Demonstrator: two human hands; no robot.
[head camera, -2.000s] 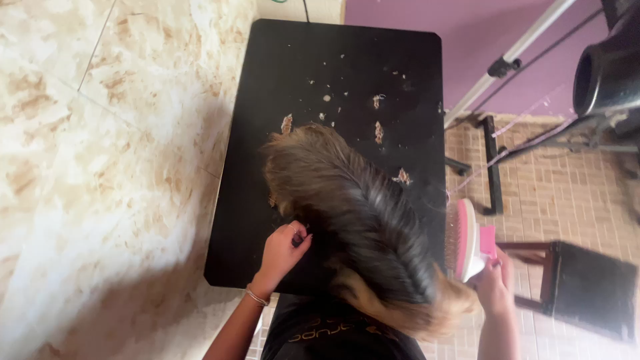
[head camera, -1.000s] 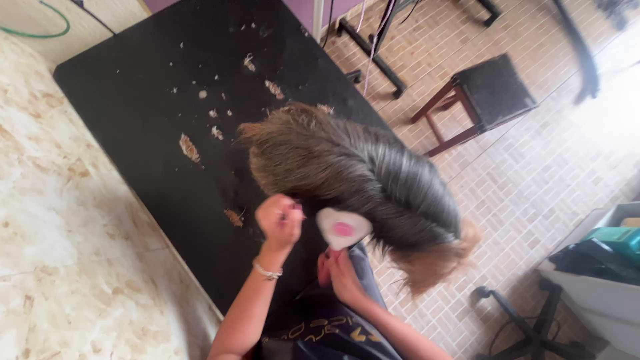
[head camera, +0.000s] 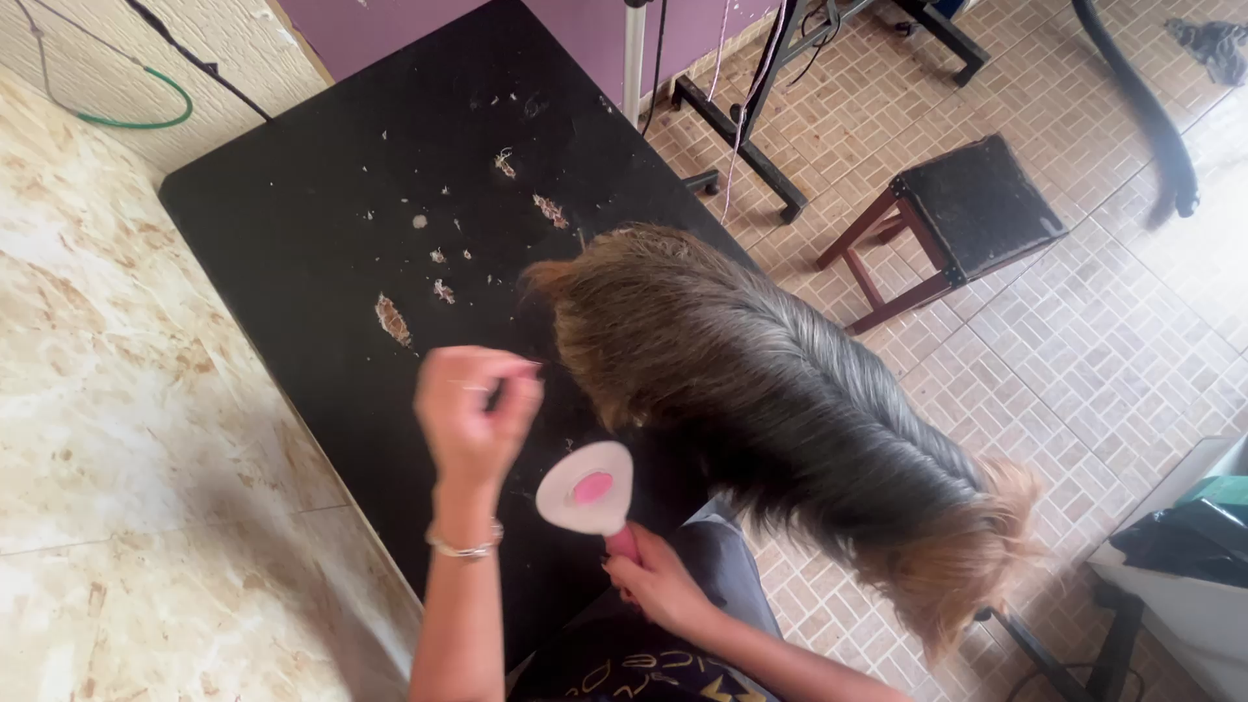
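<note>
A long-haired dog with a dark back and tan head stands on a black grooming table, its head past the right edge. My right hand grips the pink handle of a grooming brush, whose white back with a pink oval faces up; its bristles are hidden. Left of the dog, above the tabletop, my left hand has its fingers curled with the tips together; whether something small is between them is unclear. Clumps of shed fur lie scattered on the table.
Beyond the table's right side are a black-topped wooden stool, a black metal stand and a dark hose. A white bin holding a black bag is at the lower right. A metal pole rises at the table's far edge.
The brush in my right hand has moved from the dog's right side, near its head, to its left side. My left hand has lifted off the dog's side. The view has turned strongly.
</note>
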